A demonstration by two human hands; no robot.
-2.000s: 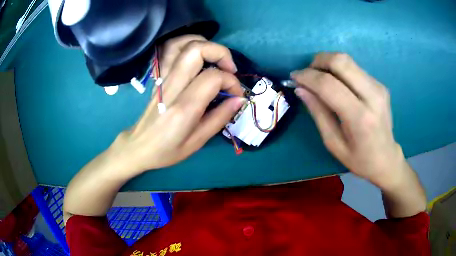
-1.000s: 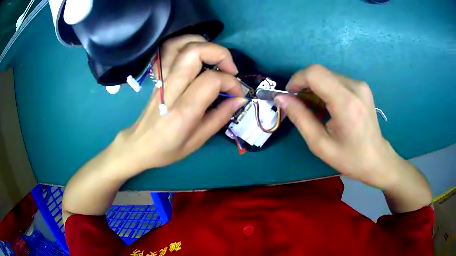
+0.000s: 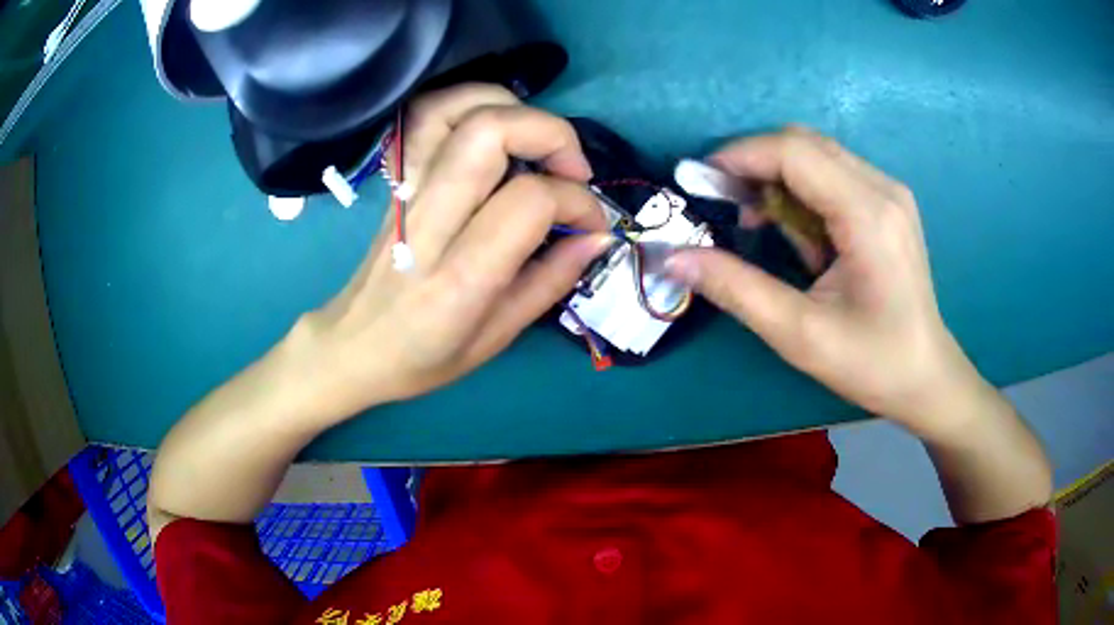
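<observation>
The front camera module (image 3: 621, 303), a black shell with a white plate and a thin board, lies on the green bench. My left hand (image 3: 470, 232) pinches a thin blue wire at the board's edge, its fingers against the module. My right hand (image 3: 843, 269) is at the module's right, blurred, with a slim tool (image 3: 706, 181) between its fingers, its pale end raised above the module's rim. A looped multicolour wire (image 3: 645, 293) crosses the plate. A red plug (image 3: 602, 361) hangs at the module's lower edge.
The black and white camera body (image 3: 336, 61) lies at the upper left, with wires and white plugs (image 3: 403, 255) hanging from it by my left hand. A blue crate (image 3: 320, 537) is below the bench edge. A small dark round object (image 3: 928, 6) is at the top right.
The slim tool came down onto the board beside my left fingertips, then lifted away to the upper right. The camera body and module have shifted slightly right. My left hand keeps its pinch.
</observation>
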